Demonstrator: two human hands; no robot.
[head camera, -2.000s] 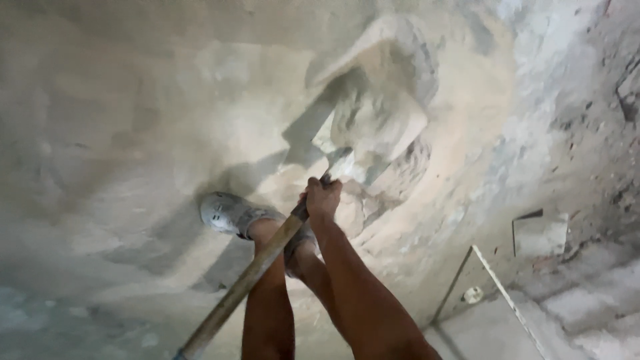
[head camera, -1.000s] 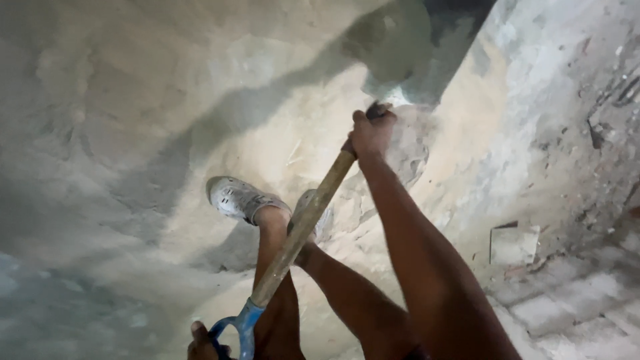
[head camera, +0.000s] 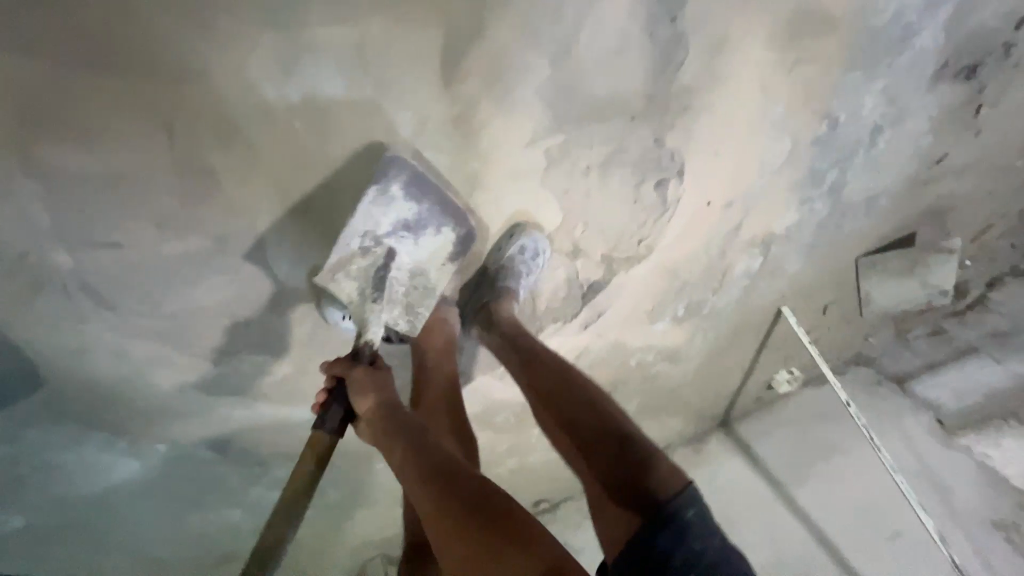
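My right hand (head camera: 360, 392) is closed around the dark collar of a shovel (head camera: 392, 248), just below its square metal blade. The blade is smeared with pale mortar or cement and carries no heap; it hangs above the floor, over my left foot. The wooden shaft (head camera: 292, 500) runs down to the lower left and out of the frame. My left hand and the shovel's far end are outside the view. A pale, dusty clog (head camera: 520, 256) on my right foot stands beside the blade; the other clog is mostly hidden under it.
A low mound of pale wet mix (head camera: 616, 216) spreads over the floor ahead of my right foot. On the right lie a square tile piece (head camera: 908, 276), a thin white strip (head camera: 872, 440) and a small pale lump (head camera: 786, 380). Rubble and blocks line the right edge.
The shovel blade has swung left from over the mound, and the heap seen on it two seconds ago is gone. My left hand, on the blue handle one second ago, has left the view.
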